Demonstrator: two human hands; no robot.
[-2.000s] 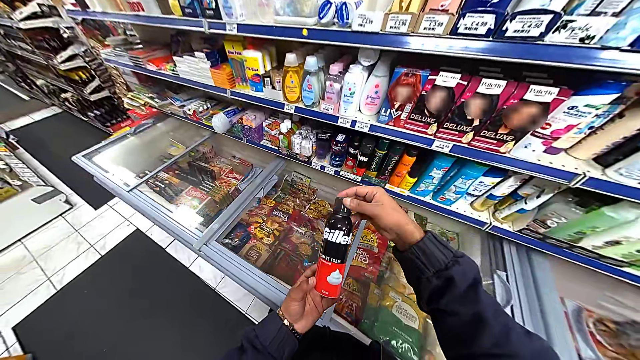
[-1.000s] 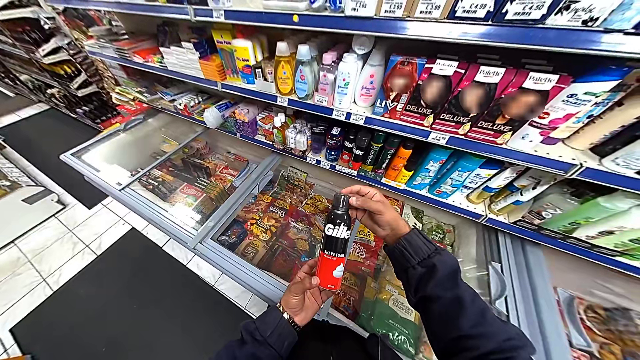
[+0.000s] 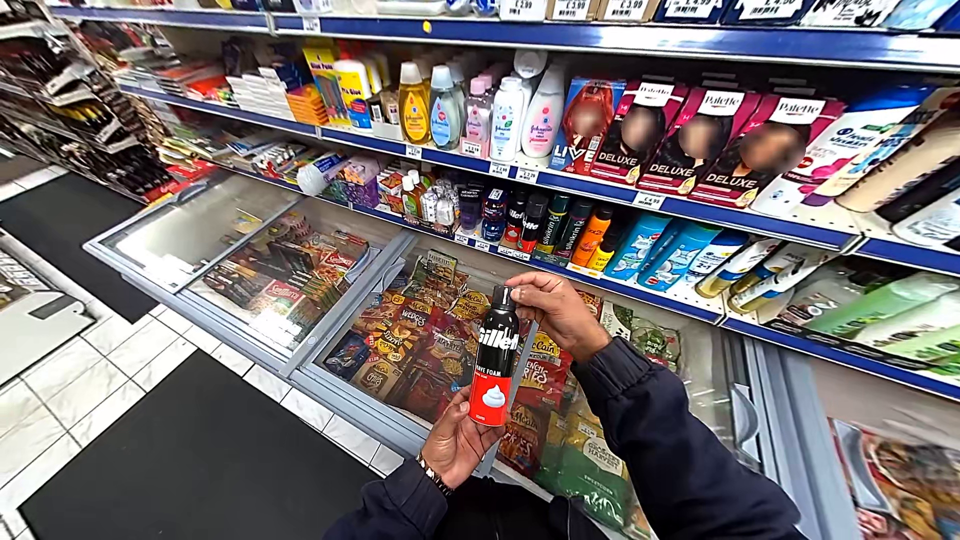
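A black and red Gillette shave foam can (image 3: 493, 360) is held upright between my two hands, its printed front turned to me. My left hand (image 3: 459, 441) supports the red bottom of the can. The fingers of my right hand (image 3: 556, 311) grip its black cap from the right. Beneath the can is a chest freezer with a glass lid (image 3: 360, 315), frozen food bags showing inside. Behind it, more cans of the same brand (image 3: 531, 223) stand on the lower shelf, next to orange and green hair spray cans (image 3: 592, 235).
Baby toiletry bottles (image 3: 507, 120) and hair colour boxes (image 3: 701, 142) fill the shelf above. Blue shampoo bottles (image 3: 679, 255) lean at the lower right. A blue shelf edge (image 3: 637, 41) crosses the top. At the left are a dark floor mat (image 3: 195, 457) and white floor tiles (image 3: 71, 371).
Both hands keep hold of the can throughout. It was tilted a little two seconds ago and has shifted only slightly against the freezer.
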